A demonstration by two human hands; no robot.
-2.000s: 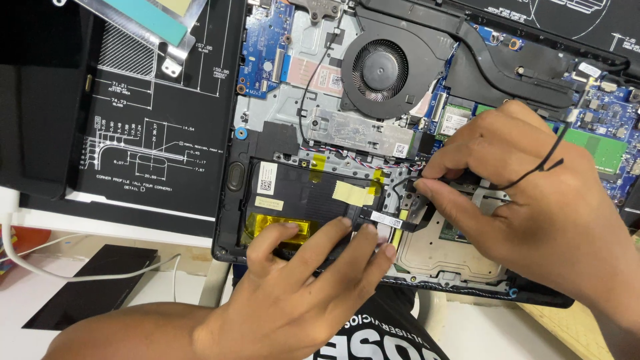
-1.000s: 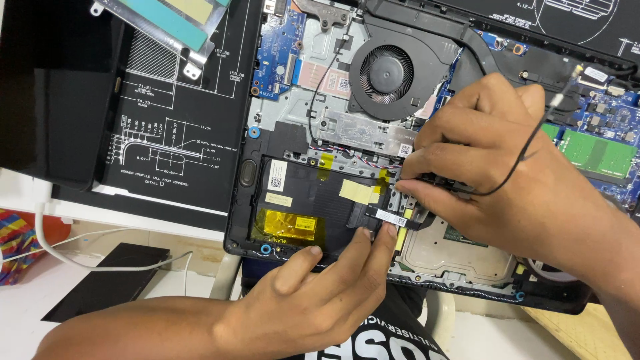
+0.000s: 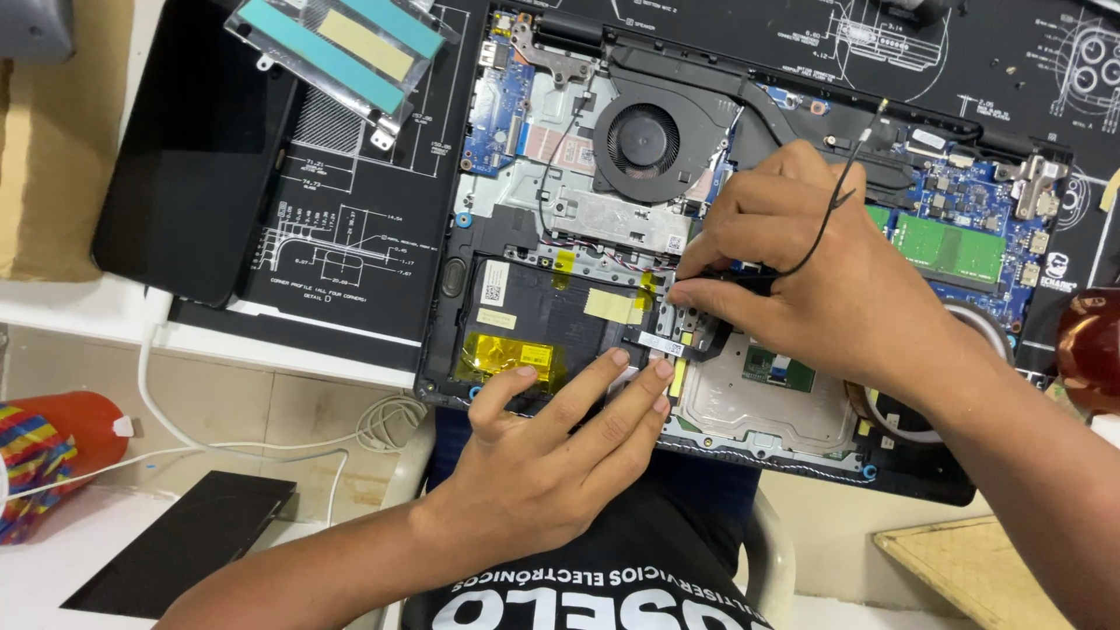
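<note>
An opened laptop chassis (image 3: pixel 604 223) lies on a black printed mat, its insides showing. My left hand (image 3: pixel 560 437) rests with spread fingers on the chassis's lower edge, fingertips beside a black flat part with a white label (image 3: pixel 661 343). Above the metal touchpad plate (image 3: pixel 717 398), my right hand (image 3: pixel 787 249) pinches something small and dark between thumb and forefinger; the fingers mostly hide it. A loose black cable (image 3: pixel 827 223) rises past this hand. Yellow tape (image 3: pixel 503 354) and cream tape (image 3: pixel 612 306) lie on the black left-hand bay. The round cooling fan (image 3: pixel 643 140) sits above.
A large black panel (image 3: pixel 197 157) and a metal bracket with teal strips (image 3: pixel 346 52) lie at the left. A tape roll (image 3: pixel 980 328) rests over the laptop's right side, near a dark red round object (image 3: pixel 1089 350). A white cable (image 3: pixel 149 385) hangs at the table's left edge.
The left hand's fingers have come off the yellow tape since the oldest frame and lie lower. The right hand stays pinched near the same spot. The view has shifted slightly.
</note>
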